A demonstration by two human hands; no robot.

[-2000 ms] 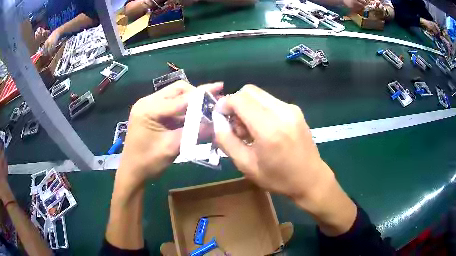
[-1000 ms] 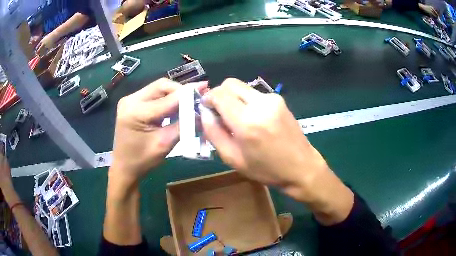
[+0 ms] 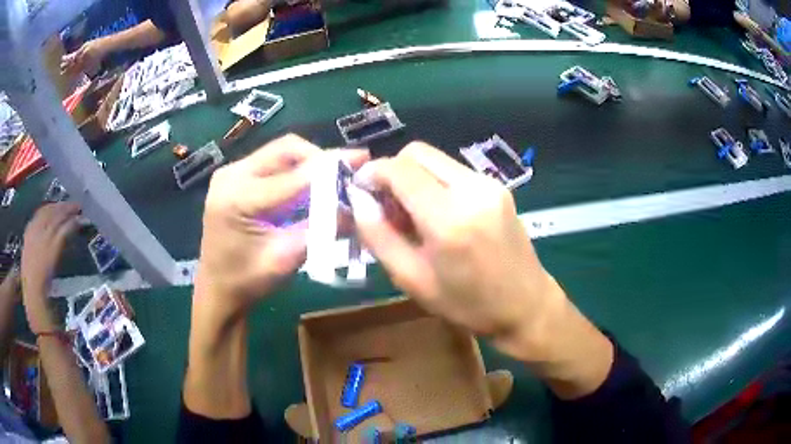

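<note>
A white plastic housing point(image 3: 323, 221) is held upright, edge-on, above the parts box in the middle of the view. My left hand point(image 3: 260, 208) grips it from the left side. My right hand point(image 3: 442, 230) has its thumb and fingers pressed together at the upper inner part of the housing; whether they pinch a small part is hidden. The open cardboard parts box point(image 3: 416, 360) lies below, with blue batteries point(image 3: 353, 385) and a thin dark wire in it.
The dark green conveyor belt point(image 3: 434, 100) carries spaced housings point(image 3: 497, 162). Pale rails edge it. A grey metal post point(image 3: 95, 182) stands at left. A pile of housings point(image 3: 106, 329) lies at lower left, beside another person's arm point(image 3: 52, 295). More workers' hands show at the back.
The units on the belt have moved to the right. Another person's hand has reached up toward the belt at left. My hands stay at the housing, which is now more upright.
</note>
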